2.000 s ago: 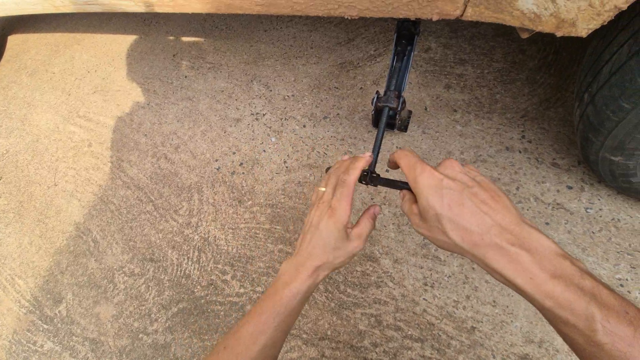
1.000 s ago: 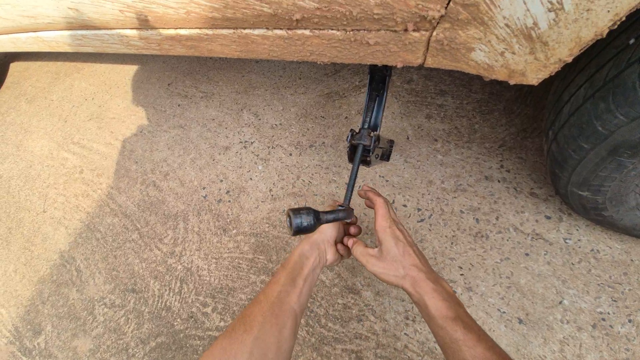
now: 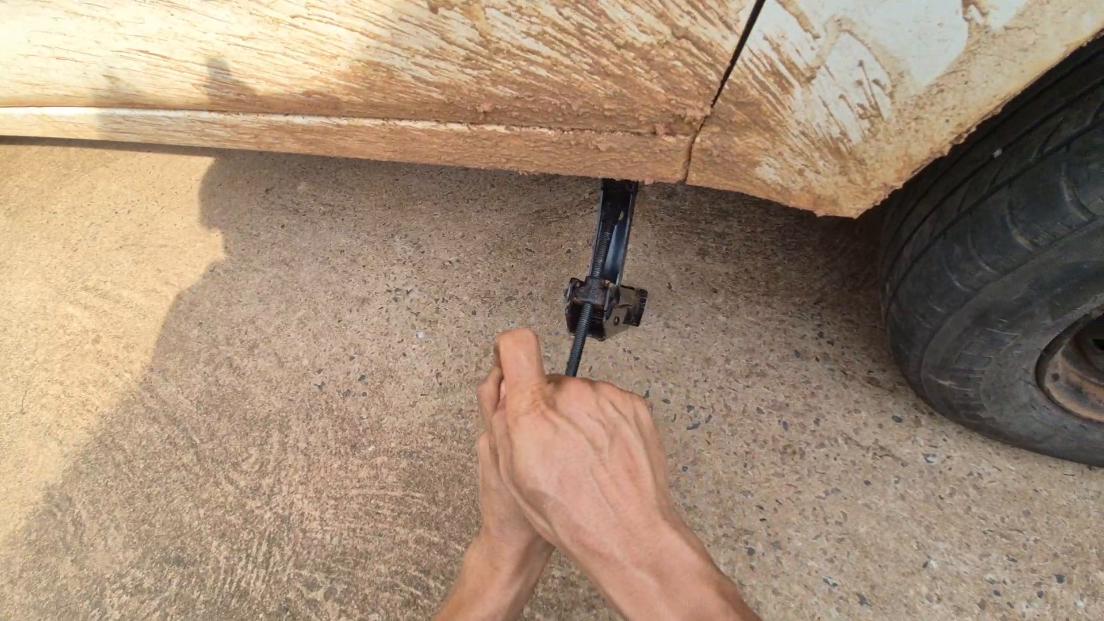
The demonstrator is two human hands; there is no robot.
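Observation:
A black scissor jack reaches out from under the muddy car sill, its threaded screw pointing toward me. At the near end of the screw my right hand lies over my left hand, and the wrists cross. The fingers of both hands are curled, but they and the backs of my hands hide whatever is between them. The lug wrench seen a second ago is not visible. My left hand is mostly covered, with only its outer side and wrist showing.
The mud-caked car sill and door bottom run across the top, with a panel seam above the jack. A black tyre with a rusty rim stands at the right. Rough concrete lies below, partly in shadow.
My right hand has moved left, from beside my left hand to on top of it. The wrench socket, visible a second ago, is out of sight. The view has tilted up, showing more of the car.

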